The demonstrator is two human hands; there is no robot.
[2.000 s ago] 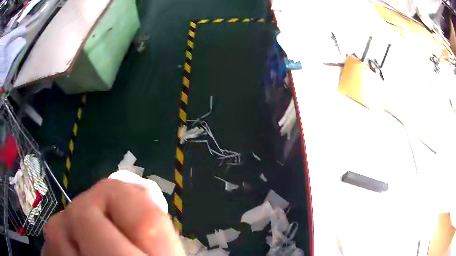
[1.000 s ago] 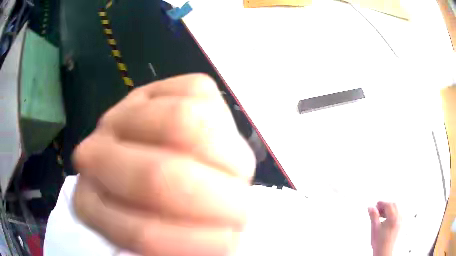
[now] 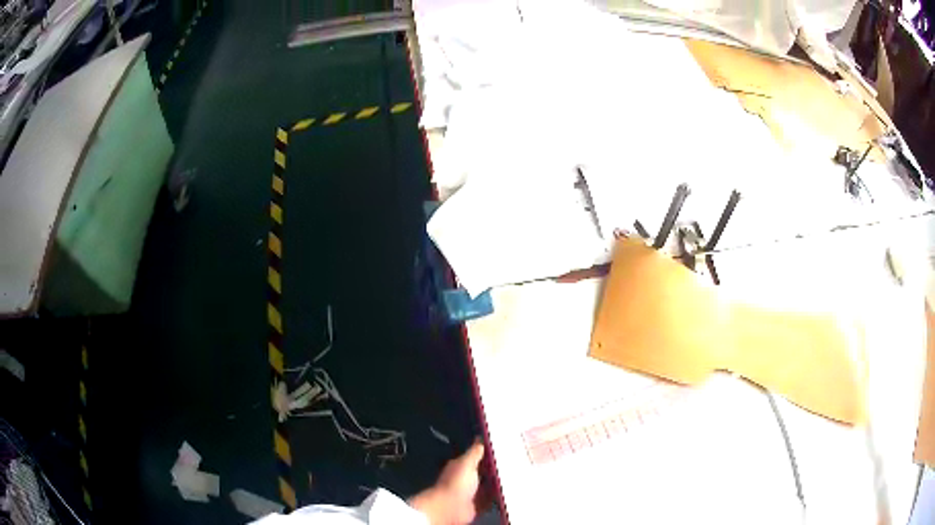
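My left hand [image 3: 451, 494] is at the bottom, beside the table's red edge, partly cut off and blurred; white cloth or sleeve [image 3: 359, 513] lies just behind it. Whether its fingers hold anything cannot be told. My right hand is out of the picture. A tan-orange card pattern [image 3: 656, 323] with curved edges lies on the white table [image 3: 554, 359]. A pale pinkish ruler-like strip [image 3: 595, 429] lies nearer to me. White fabric [image 3: 513, 220] covers the table beyond the pattern, one corner near the left edge.
Dark metal tools [image 3: 672, 215] stand or lie behind the card. More tan card [image 3: 779, 92] lies at the far right. Blue material [image 3: 466, 304] hangs at the table edge. A green-sided box or table [image 3: 118, 195] stands left. Scraps [image 3: 193, 474] and yellow-black tape [image 3: 276, 256] are on the floor.
The view has swung toward the table's far part. My left hand, a large fist before, is now low at the table edge. My right hand and the dark bar have left the picture.
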